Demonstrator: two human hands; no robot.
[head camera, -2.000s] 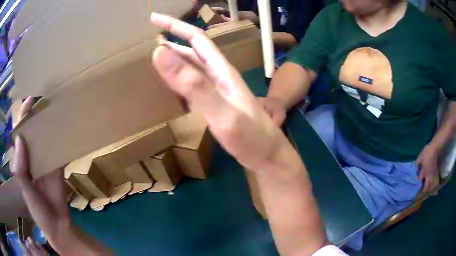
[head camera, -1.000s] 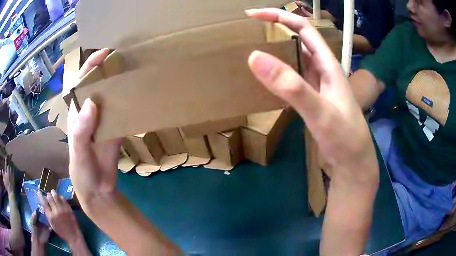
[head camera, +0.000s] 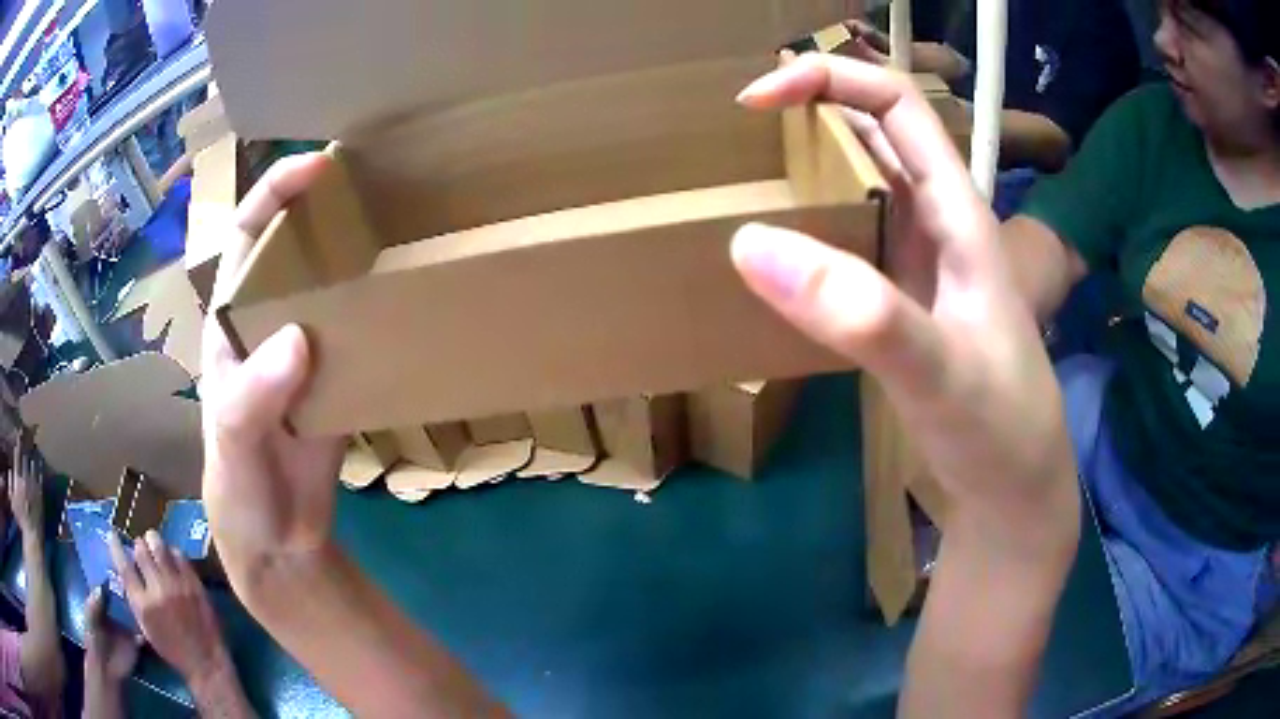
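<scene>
A plain brown mailer box (head camera: 562, 312) is held up above the table, its long front wall facing me and its lid (head camera: 491, 56) raised behind. The inside shows and looks empty. The lid's top is cut off by the picture's edge. My left hand (head camera: 274, 407) grips the left end, thumb on the front wall and fingers over the end panel. My right hand (head camera: 920, 295) grips the right end, fingers around the outer end panel, thumb at the front wall.
Stacked open boxes (head camera: 618, 436) stand behind the held box on the dark green table (head camera: 590, 590). Another box (head camera: 887, 520) is partly behind my right wrist. A person in green (head camera: 1193, 323) sits right. At left, a neighbour's hands (head camera: 169, 604) touch blue packets in a box.
The mailer box has swung right with the view, then tilted so its inside shows more. My right hand now rests closer against its right end. The person in green has turned their head.
</scene>
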